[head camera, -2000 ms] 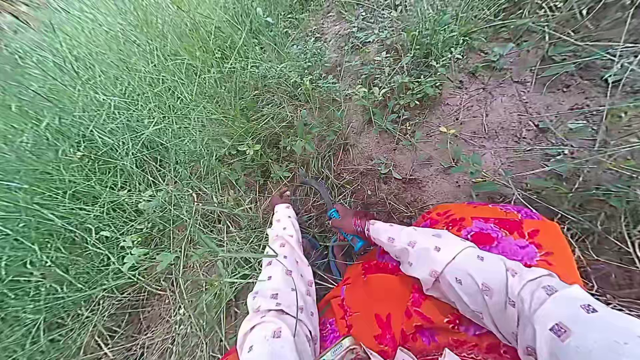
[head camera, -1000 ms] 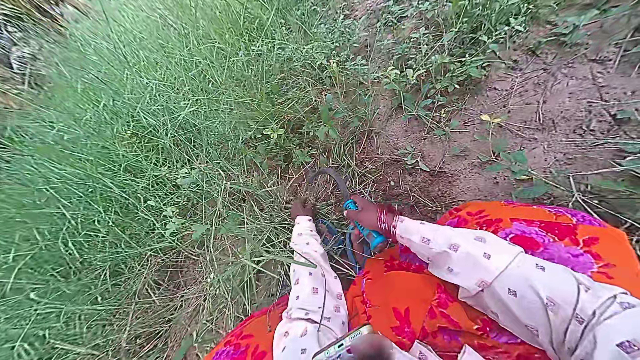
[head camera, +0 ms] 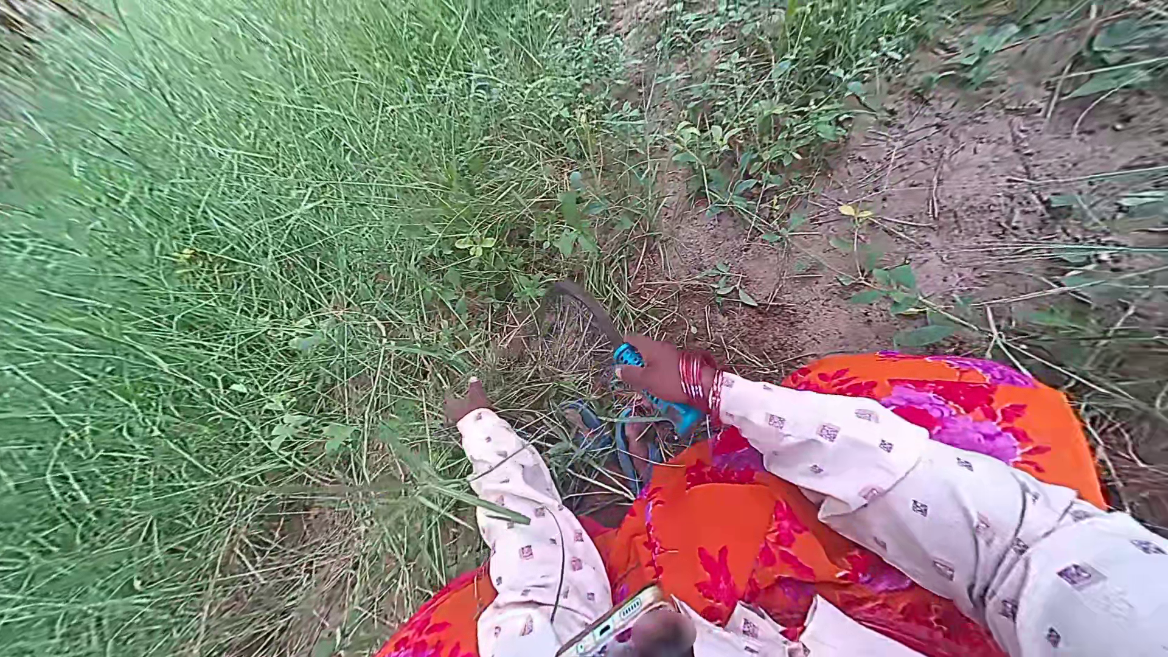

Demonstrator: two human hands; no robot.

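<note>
A sickle with a curved dark blade (head camera: 584, 306) and a blue handle is gripped in my right hand (head camera: 655, 370), which wears red and white bangles. The blade arcs up and left over flattened dry grass. My left hand (head camera: 467, 401) is left of the sickle, low among the green grass (head camera: 347, 274); its fingers are mostly hidden, so I cannot tell whether it holds any stems. Cut or loose blades of grass lie near and across my left sleeve.
My feet in blue-strapped sandals (head camera: 630, 447) are just below the sickle. Orange floral cloth (head camera: 730, 520) covers my knees. A phone (head camera: 616, 625) shows at the bottom edge. Bare soil (head camera: 949, 201) with small weeds lies to the right, and tall grass fills the left.
My left hand has moved left, away from the sickle blade, which it was close to before. My right hand still holds the sickle.
</note>
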